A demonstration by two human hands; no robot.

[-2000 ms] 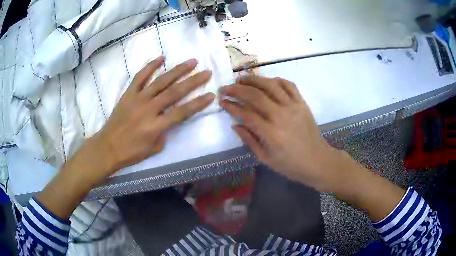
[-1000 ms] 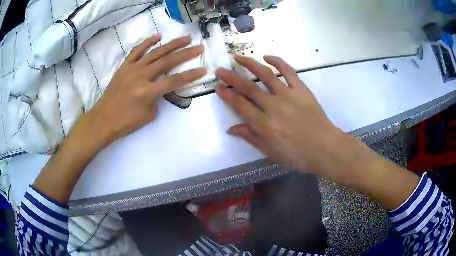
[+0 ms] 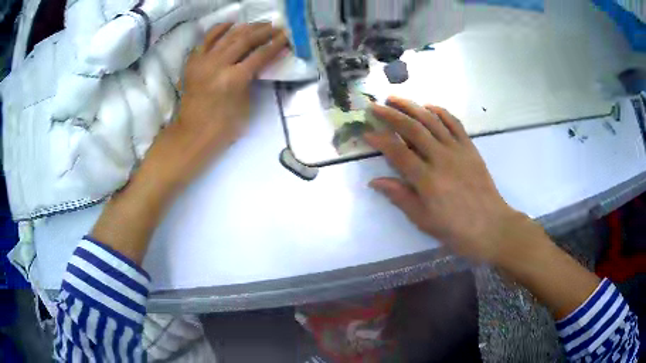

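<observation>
The white quilted padding (image 3: 113, 92) is bunched on the left of the table, with its near edge crossed by a dark stitched seam. My left hand (image 3: 225, 78) lies on its right part, fingers towards the machine; whether it grips the cloth cannot be told. The presser foot and needle area (image 3: 343, 88) is blurred, and no cloth shows under it. My right hand (image 3: 432, 159) is just right of the foot, fingers apart, over the machine bed (image 3: 524, 92), holding nothing visible.
The white table (image 3: 262, 234) has a grey worn front edge (image 3: 319, 291). A blue strip (image 3: 298, 28) stands on the machine head. A dark oval piece (image 3: 297, 164) sits at the bed's corner. Speckled floor (image 3: 513, 312) and something red (image 3: 347, 326) show below.
The quilted cloth and my left hand have moved up and left, away from the foot, uncovering the needle plate area and bed corner. The machine sits lower and further right in view.
</observation>
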